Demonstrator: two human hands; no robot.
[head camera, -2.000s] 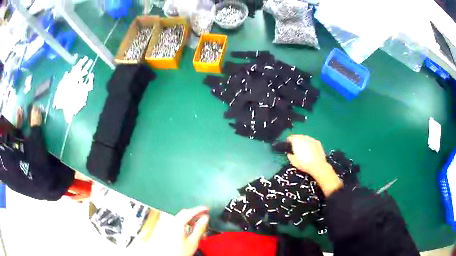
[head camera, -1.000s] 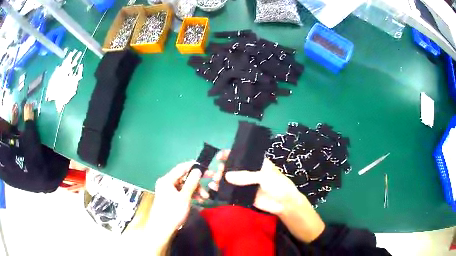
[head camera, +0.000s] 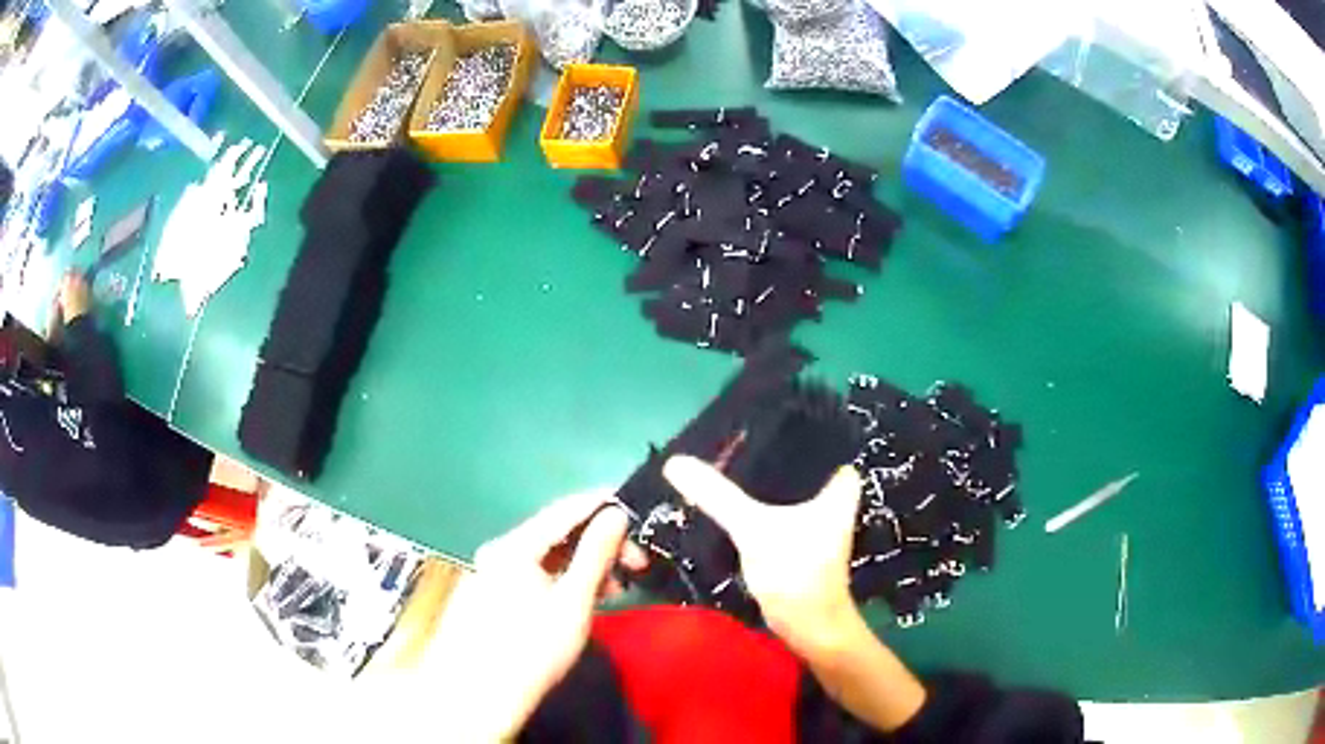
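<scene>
My right hand holds a thick bunch of black straps above the bench, thumb on its near side. My left hand is at the lower left end of the bunch, its fingers closed on the end of a black strap; a small bright line shows at its fingertips. The near heap of straps with silver fittings lies beside and partly behind my right hand. The far heap lies beyond the bunch. A long row of stacked black straps lies at the left.
Yellow-orange boxes of silver bits, a clear bowl and a filled plastic bag stand at the back. A blue bin, white card, pale pointed tool and tweezers are at right. A person in dark clothes sits at left.
My right hand has moved from the heaps to in front of me and now holds the bunch. Since one second ago the bunch has tilted and my left hand has met its end.
</scene>
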